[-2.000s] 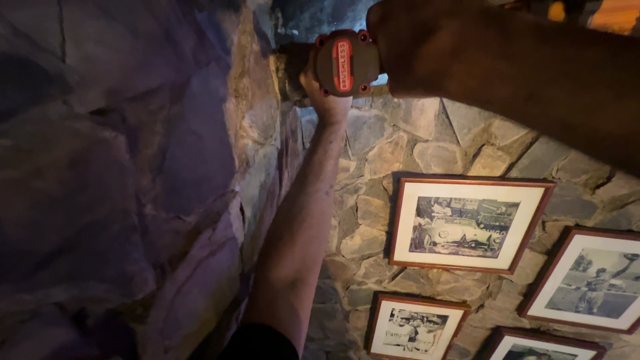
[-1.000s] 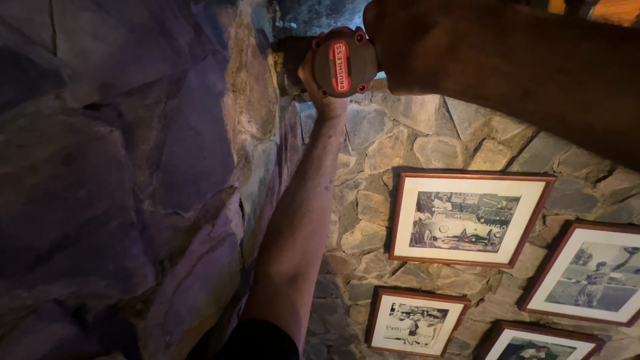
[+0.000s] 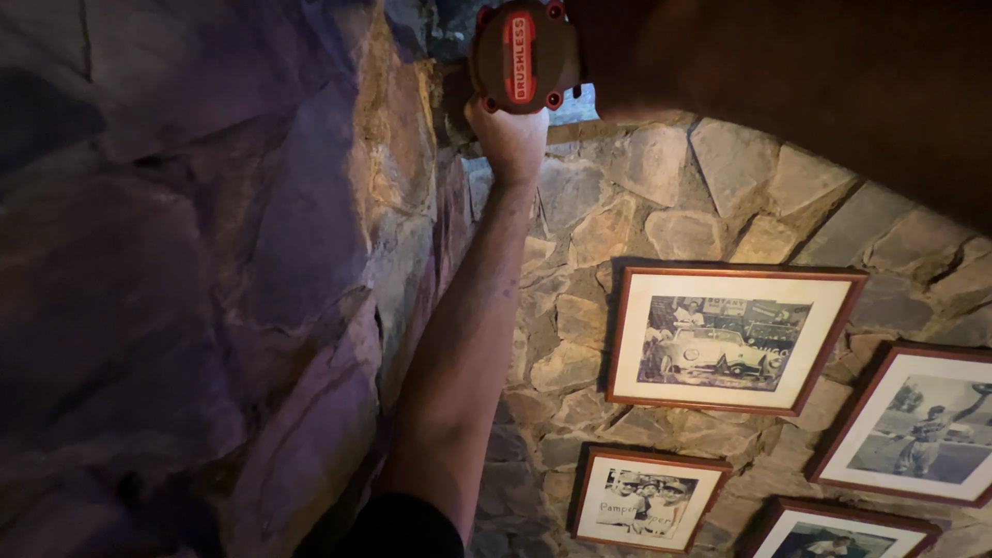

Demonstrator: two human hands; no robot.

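A brushless power tool (image 3: 521, 58), dark with a red-trimmed round rear housing, is raised at the top of the view beside the stone wall's corner. My right hand (image 3: 612, 62), dark and cut by the top edge, is at the tool's right side, closed on what appears to be its handle. My left hand (image 3: 508, 136) is raised just behind and below the housing, which hides its fingers; whether it grips the tool or something beyond cannot be told. The front of the tool is hidden.
A rough stone wall (image 3: 287, 232) stands close on the left. Another stone wall (image 3: 682, 232) faces me, with several framed photographs (image 3: 736, 337) hung on it at the lower right. A pale lit surface (image 3: 577, 105) shows behind the tool.
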